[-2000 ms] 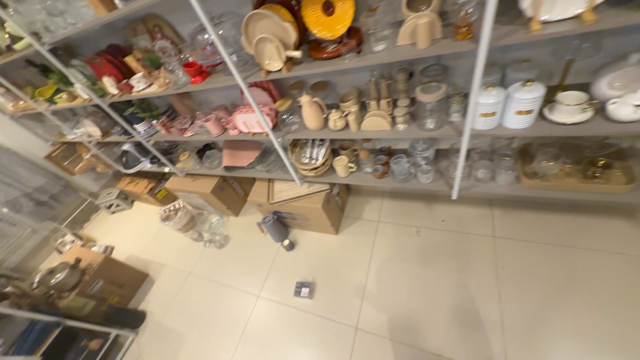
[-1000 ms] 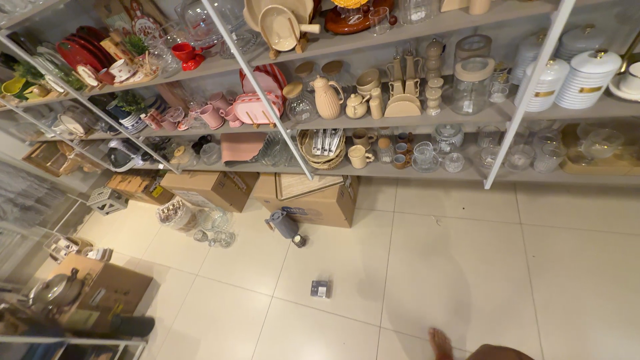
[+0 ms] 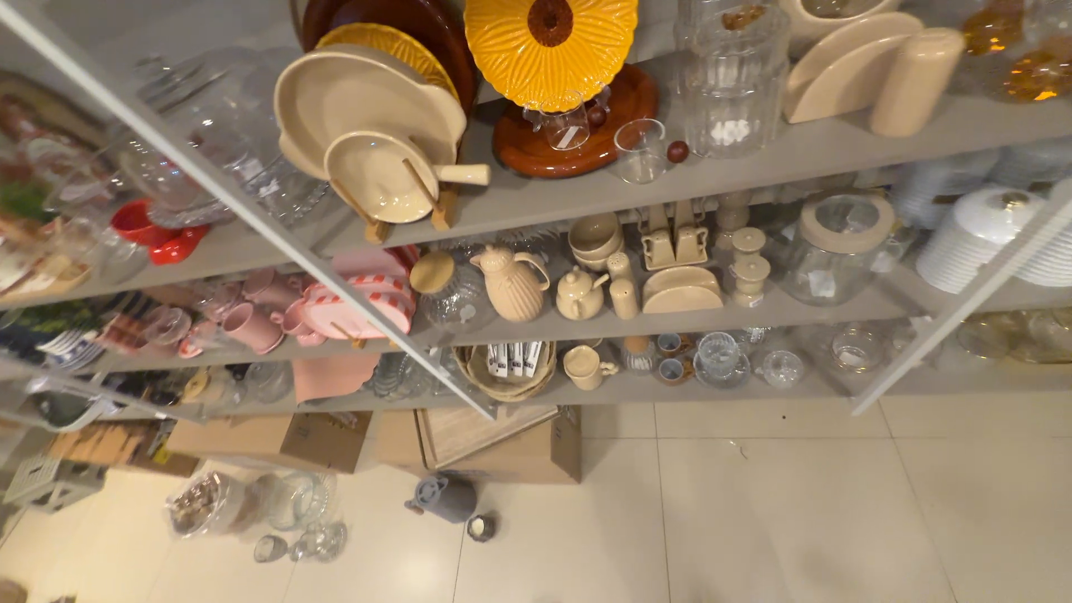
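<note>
Neither of my hands is in the frame. Grey shelves of tableware fill the view. On the upper shelf, a yellow flower-shaped plate [image 3: 550, 50] stands behind small glasses, beside a cream handled bowl [image 3: 383, 177] on a wooden stand. A ribbed beige jug [image 3: 512, 285], a small cream teapot [image 3: 579, 295] and a glass jar with a beige rim [image 3: 837, 251] line the middle shelf, with pink mugs [image 3: 253, 328] to their left. Lower down are a wicker basket [image 3: 469, 373] of wrapped cutlery, a cream mug [image 3: 584, 368] and glass cups.
Cardboard boxes [image 3: 565, 444] stand under the lowest shelf. On the tiled floor [image 3: 770, 511] are a grey-blue jug [image 3: 452, 500] lying near a small dark cup [image 3: 481, 528], and several glass pieces [image 3: 322, 540]. Slanting white shelf posts [image 3: 251, 213] cross in front of the shelves.
The view has moved nearer the shelves. A bare foot or hand at the bottom edge one second ago is out of view, as is the small dark box on the floor.
</note>
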